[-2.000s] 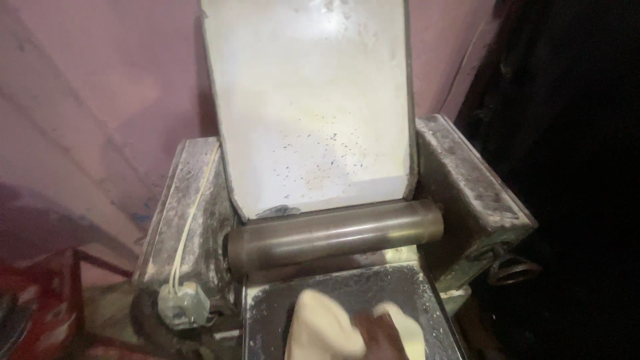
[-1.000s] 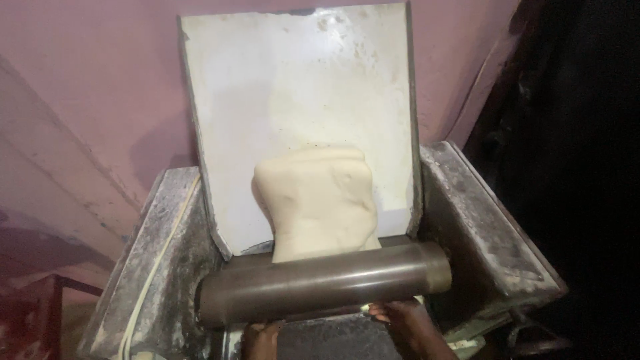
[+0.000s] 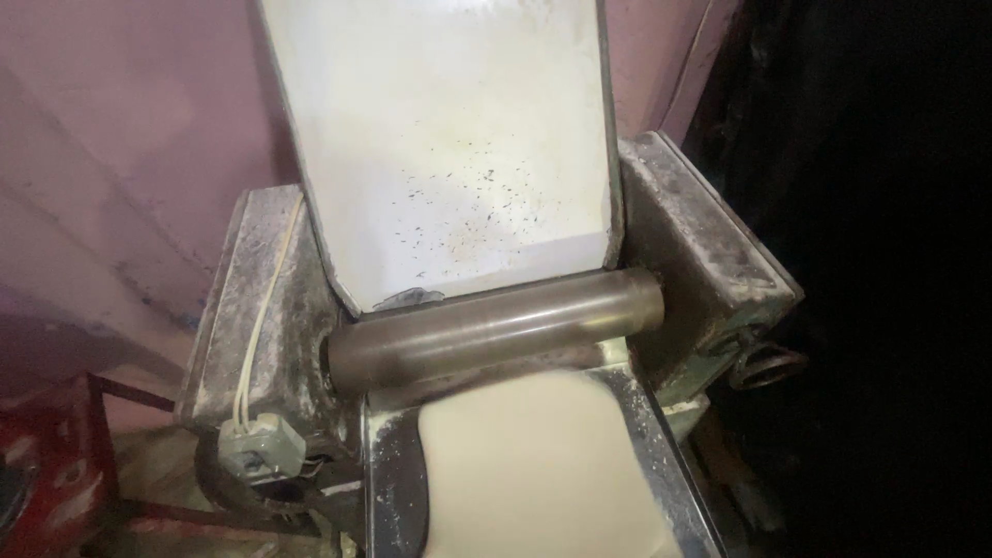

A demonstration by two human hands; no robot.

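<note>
A smooth, flattened sheet of pale dough (image 3: pixel 542 473) lies on the dark front tray (image 3: pixel 395 484) of a dough sheeter, its lower end cut off by the bottom of the view. Just behind its far edge runs the metal roller (image 3: pixel 496 329), with no dough seen on top of it. The white back plate (image 3: pixel 457 139) slopes up behind the roller and carries scattered dark specks and a dark scrap at its lower edge. Neither my left hand nor my right hand is in view.
Flour-dusted metal housings stand at the left (image 3: pixel 260 310) and right (image 3: pixel 705 225) of the roller. A switch box (image 3: pixel 262 447) with pale wires hangs on the left one, and a handwheel (image 3: pixel 767 366) sticks out at the right. A red metal object (image 3: pixel 50 465) stands at the far left.
One second ago the dough stood behind the roller against the back plate, with both hands in front of the roller. Now it lies flat on the front tray, and the hands have left the view.
</note>
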